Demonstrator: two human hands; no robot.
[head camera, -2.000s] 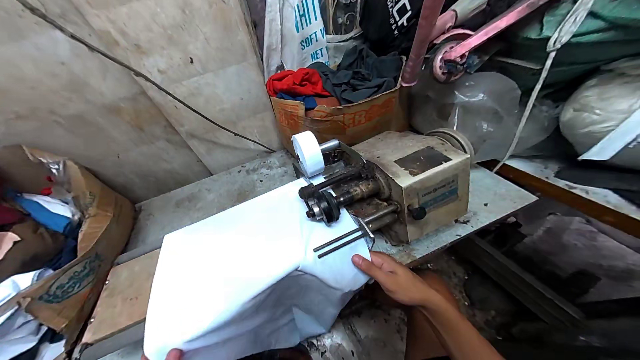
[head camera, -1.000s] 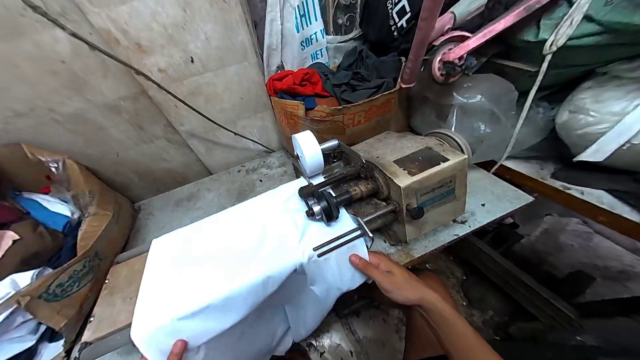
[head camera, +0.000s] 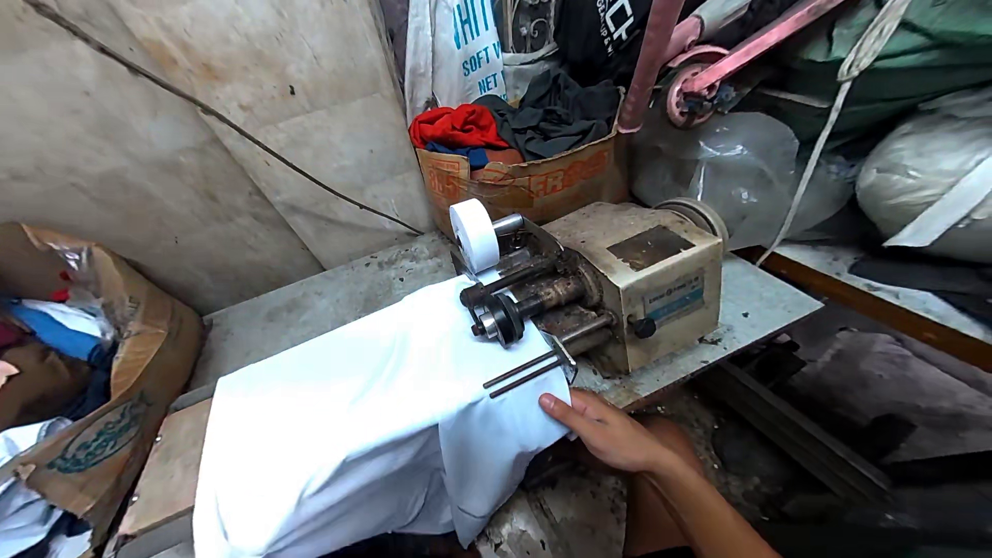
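Note:
White fabric (head camera: 333, 411) lies across the worktable and hangs over its front edge. My right hand (head camera: 608, 430) pinches the fabric's right edge between thumb and fingers, just below two thin metal guide rods (head camera: 521, 375). The fabric passes under the rollers (head camera: 500, 319) of a beige, grimy machine (head camera: 659, 287). On a spindle at the machine's left side sits a roll of white tape (head camera: 474, 235), whose strip runs down toward the rollers. My left hand is out of view.
A cardboard box of clothes (head camera: 155, 333) stands at the left, another box (head camera: 527, 186) behind the machine. The table's right corner (head camera: 798, 302) juts past the machine. Plastic-wrapped bundles (head camera: 930, 178), a pink scooter (head camera: 697, 85) and a hanging cord (head camera: 821, 139) are at the right.
My left hand's fingertips, at the fabric's lower left edge in both earlier frames, are out of view now. My right hand stays near the same spot on the fabric.

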